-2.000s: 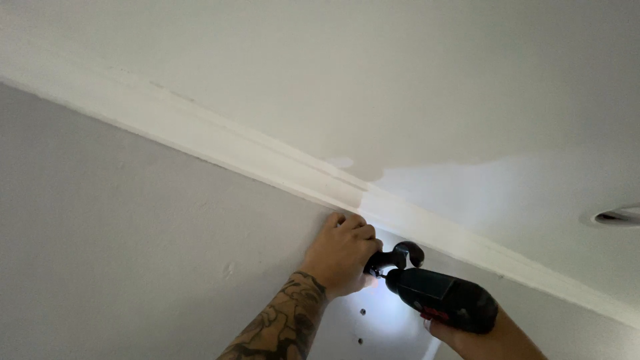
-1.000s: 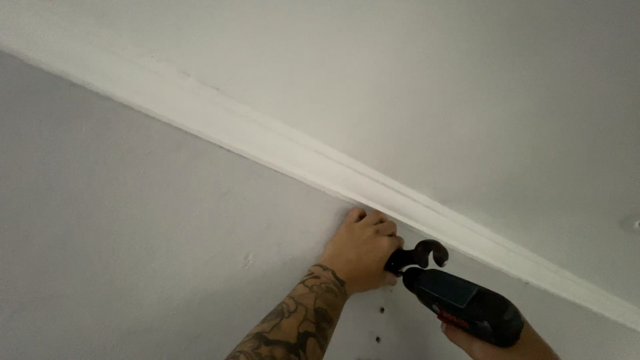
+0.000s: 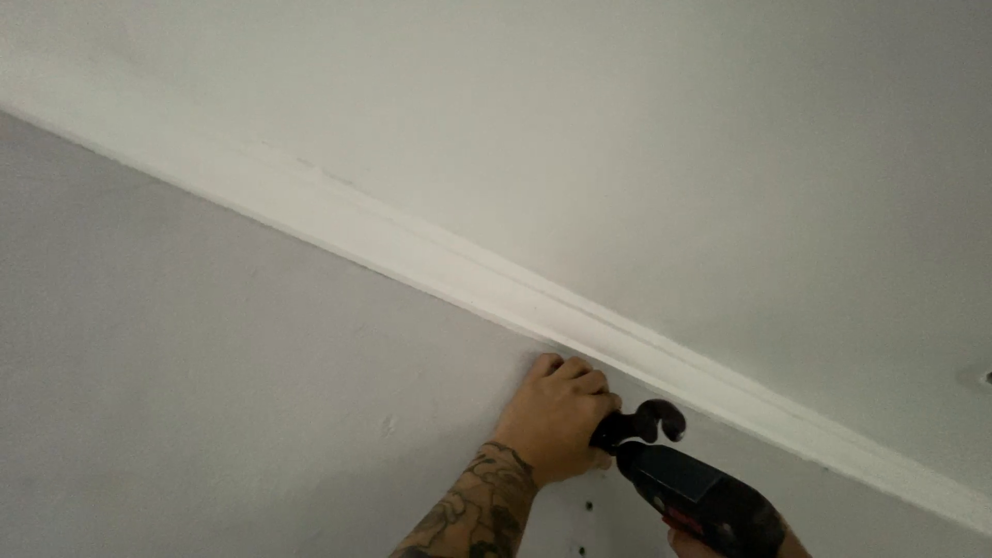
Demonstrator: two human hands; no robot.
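Observation:
A black curtain rod bracket (image 3: pixel 639 422) with an open, hook-shaped end stands out from the grey wall just under the cornice. My left hand (image 3: pixel 554 415) is wrapped around its base and presses it to the wall, hiding part of it. In my right hand (image 3: pixel 686 542), mostly cut off by the lower edge, is a dark cordless screwdriver (image 3: pixel 697 496) with red parts. Its nose points up and left to the bracket base, beside my left fingers. Whether its tip sits on a screw cannot be seen.
White cornice moulding (image 3: pixel 465 275) runs diagonally between wall and ceiling, close above my left knuckles. Two small dark holes, an upper one (image 3: pixel 589 505) and a lower one (image 3: pixel 582 551), are in the wall below the bracket. A small fitting (image 3: pixel 987 377) shows on the ceiling at the right edge.
The bright light on the wall and ceiling seen two seconds ago is gone. Both hands keep hold of the bracket and the screwdriver; the view has shifted slightly.

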